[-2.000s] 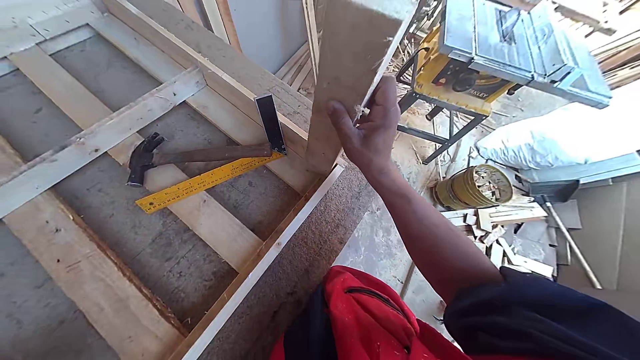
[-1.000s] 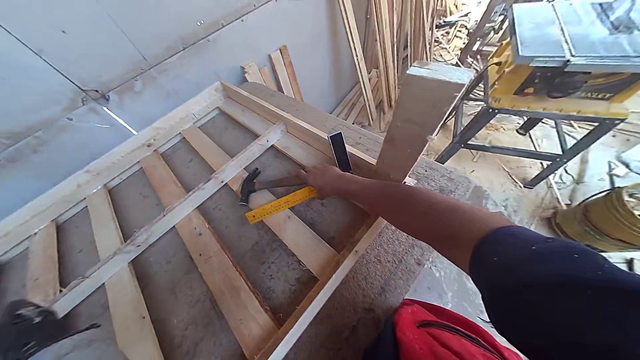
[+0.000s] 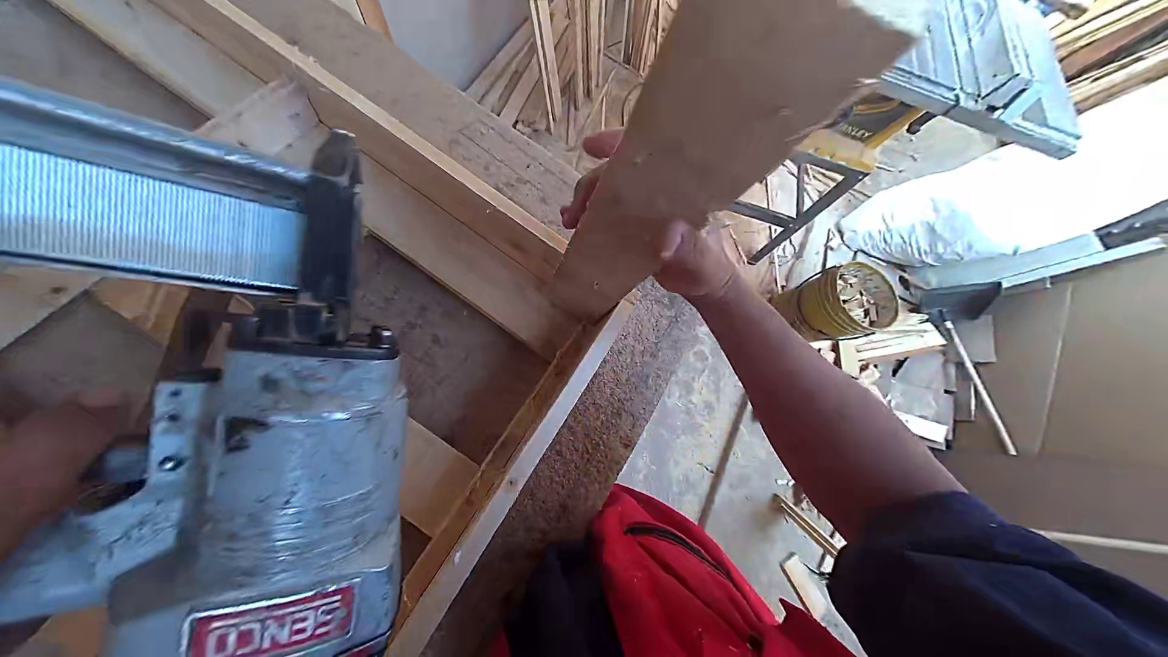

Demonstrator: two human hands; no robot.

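At the left, close to the camera, my left hand is wrapped around the handle of a grey Senco pneumatic nailer, whose metal magazine runs off the left edge. My right hand grips a wide wooden board, thumb on the near side and fingers round the far edge. The board stands tilted at the corner of a wooden frame, its lower end against the corner. The nailer hides much of the frame's slats and does not touch the board.
A Stanley table saw stands at the upper right, with a yellow bucket of wood scraps below it. A long-handled dustpan, a white sack and offcuts lie right. Wood strips lean behind. Red cloth shows at the bottom.
The nailer has come into full view at the left, held in my left hand. My right hand has left the hammer and square area and taken hold of the board. The view has swung.
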